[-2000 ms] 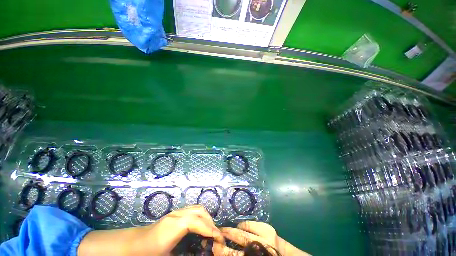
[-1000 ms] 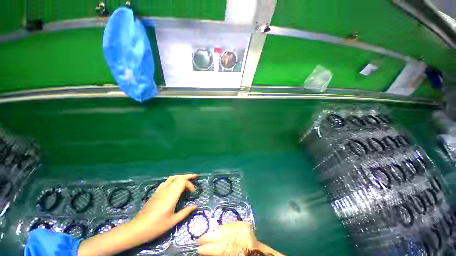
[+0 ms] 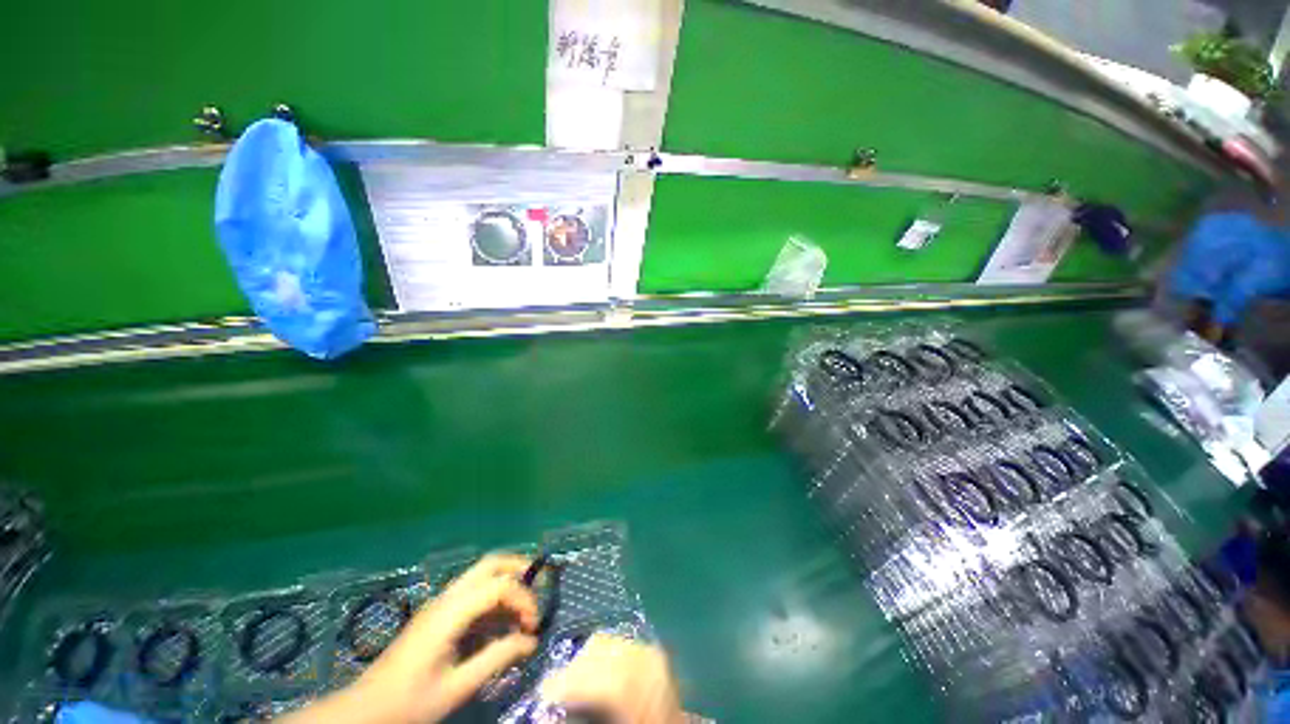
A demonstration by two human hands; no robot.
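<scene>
My left hand (image 3: 460, 639) is over the blister tray (image 3: 583, 540) at the lower edge, with its thumb and fingertips on a black ring part (image 3: 548, 594) that stands tilted near the tray's right end. The tray's top right pocket holds no ring. More black rings (image 3: 273, 639) lie in the pockets left of the hand. My right hand (image 3: 616, 679) is blurred and cut off by the bottom edge, over the tray's near right part; its fingertips and anything in them are hidden.
Stacked blister trays (image 3: 976, 516) with black rings stand at right; others (image 3: 17, 545) show at the left edge. A hanging blue cover (image 3: 290, 241) and an instruction sheet (image 3: 488, 234) are on the back panel. Another person's blue clothing (image 3: 1228, 266) shows at far right.
The view has turned to the right. My left hand has moved towards the tray's right end and taken hold of the ring there. My right hand stays low beside it.
</scene>
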